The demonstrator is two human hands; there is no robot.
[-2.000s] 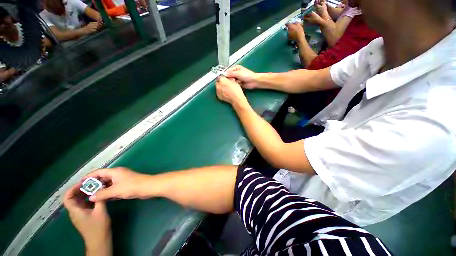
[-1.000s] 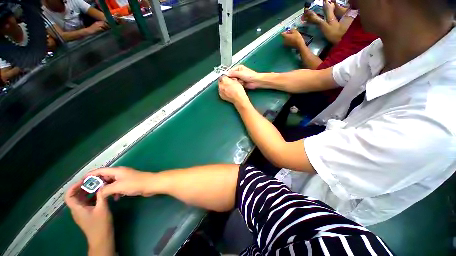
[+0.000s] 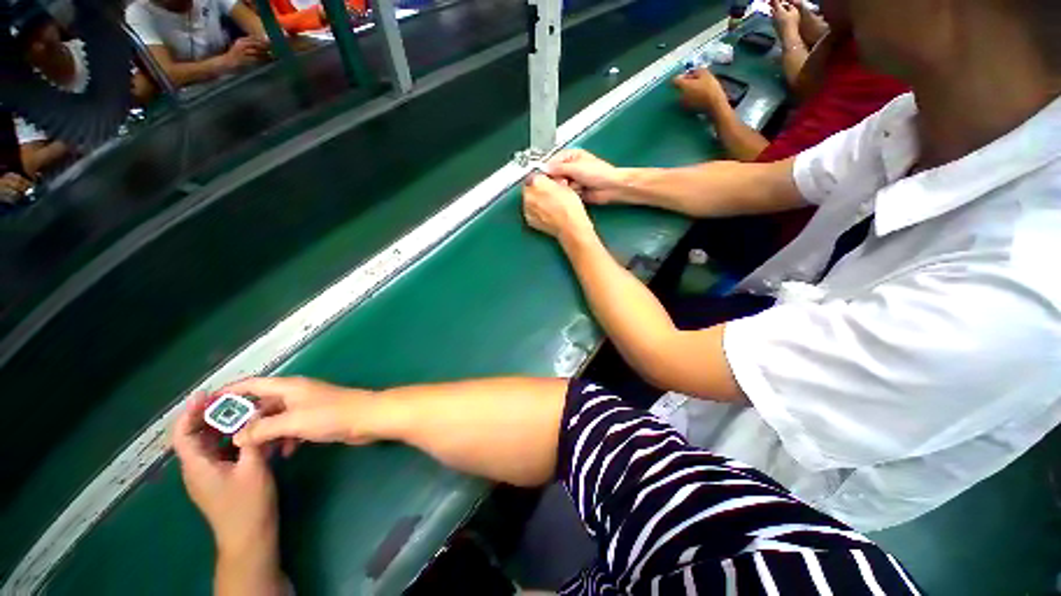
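A small housing (image 3: pixel 230 413), rounded square with a white rim and a dark greenish centre, is held above the green bench top near the white rail. My left hand (image 3: pixel 221 466) grips it from the left and below, with the forearm running off the bottom edge. My right hand (image 3: pixel 305 410) holds its right side with thumb and fingers. Fingertips on the far side are partly hidden behind the piece.
The green bench top (image 3: pixel 431 314) curves along a scuffed white rail (image 3: pixel 337 305). An upright post (image 3: pixel 543 82) rises from the rail. A neighbour in white (image 3: pixel 884 338) works close on the right. A dark green belt (image 3: pixel 268 245) lies beyond the rail, with people across it.
The whole view has shifted slightly, so bench and post sit a little further right. My hands still hold the housing, which appears slightly higher and further right. The neighbour's hands remain together.
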